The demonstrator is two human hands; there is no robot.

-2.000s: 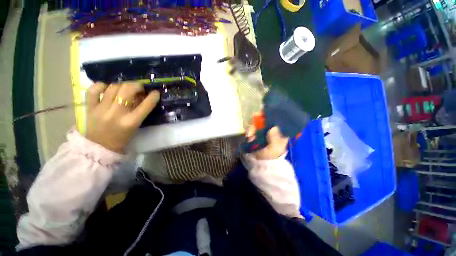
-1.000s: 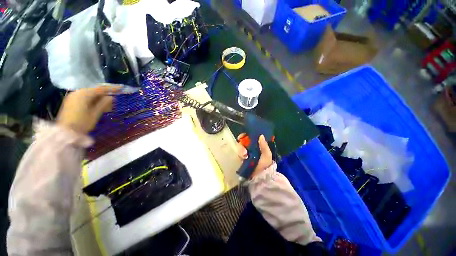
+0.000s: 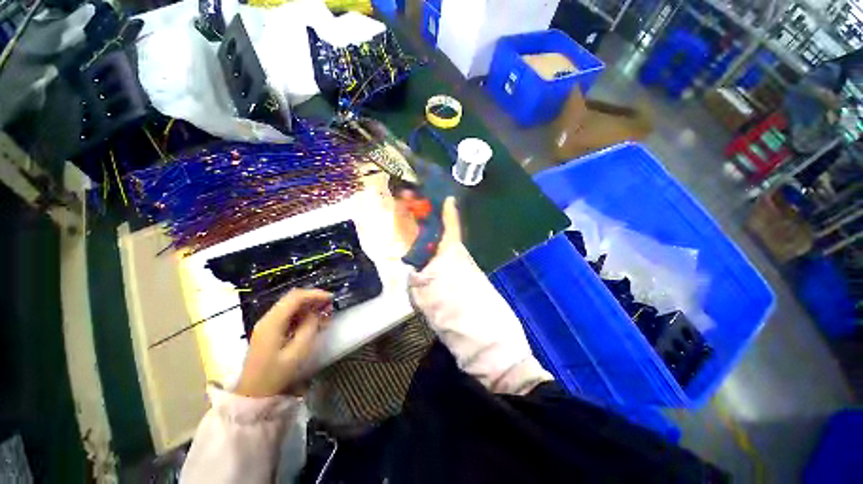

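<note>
The black panel lies open side up on the white mat. A yellow wire runs along inside it. A thin dark wire sticks out past the panel's left end. My left hand is at the panel's near side, fingertips over its edge; whether they pinch anything is unclear. My right hand grips the soldering gun, which is blurred, right of the mat. Its nose points towards the coil stand; the tip cannot be made out.
Blue and brown wires lie in a pile beyond the mat. The solder spool and yellow tape roll are on the green bench. More black panels with white wrap are at far left. A large blue bin holds panels and clear plastic at right.
My left hand has come from the wire pile back to the panel's near side. My right hand with the gun has moved up and left. The view has shifted.
</note>
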